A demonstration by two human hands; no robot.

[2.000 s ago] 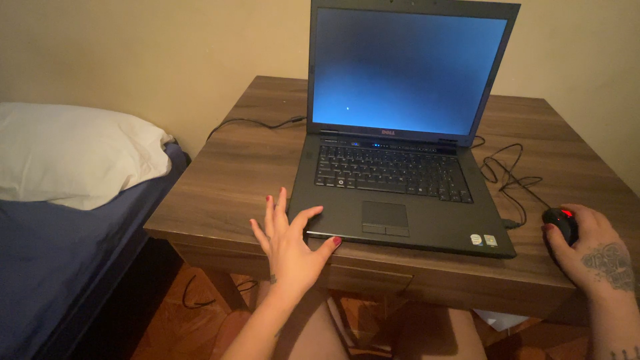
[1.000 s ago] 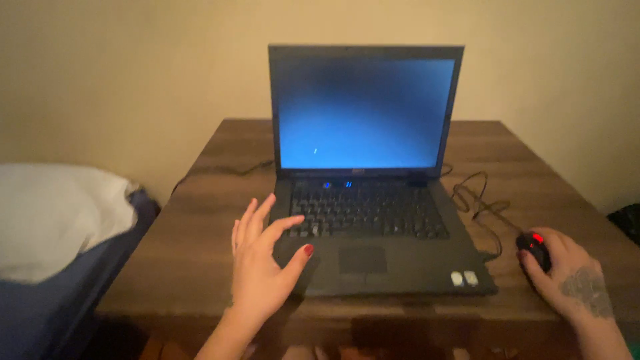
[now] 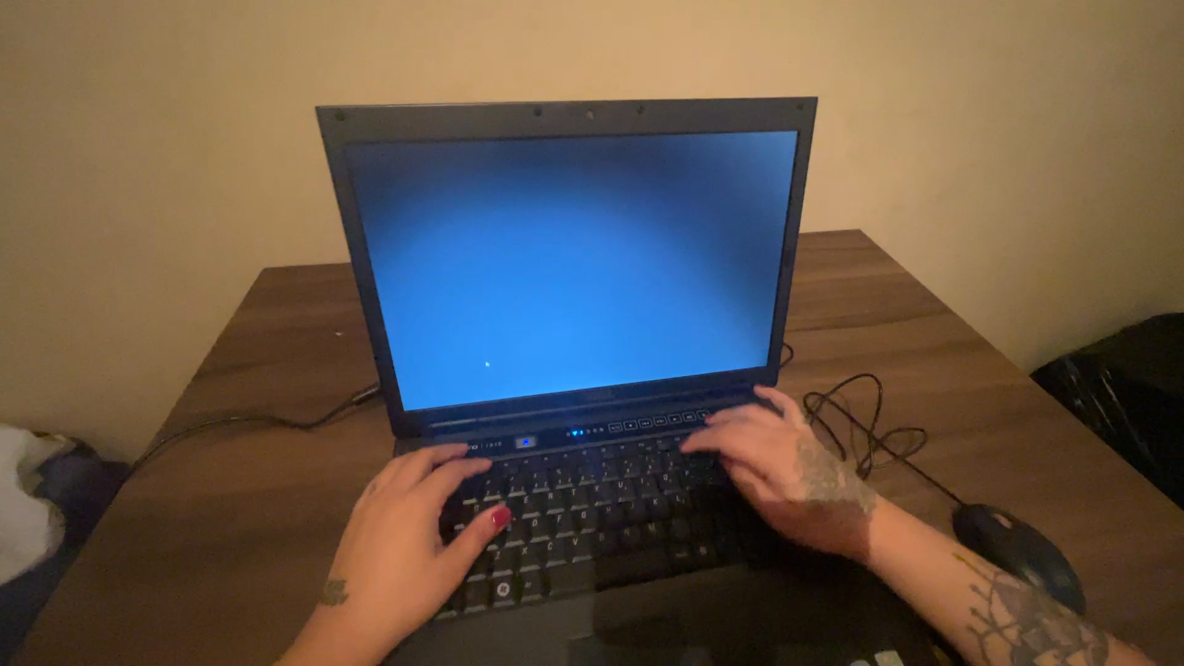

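A black laptop stands unfolded on a wooden table, its screen [image 3: 583,268] lit blue with a small pointer on it. My left hand [image 3: 407,527] rests over the left side of the keyboard [image 3: 592,509], fingers apart and holding nothing, the thumb over the keys. Over the keyboard's upper right is my right hand [image 3: 786,472], fingers spread near the top row and the touch buttons, with nothing in it. A black computer mouse [image 3: 1017,550] lies on the table right of the laptop, partly behind my right forearm.
The mouse cable [image 3: 869,435] lies looped on the wooden table [image 3: 888,305]. A power cord [image 3: 268,423] runs from the laptop's left side. White bedding [image 3: 28,499] shows at far left, a black plastic-like thing [image 3: 1128,388] at far right.
My right hand has let go of the mouse and moved left onto the laptop keyboard. My left hand has moved up from the laptop's front edge to the keys. The view is closer.
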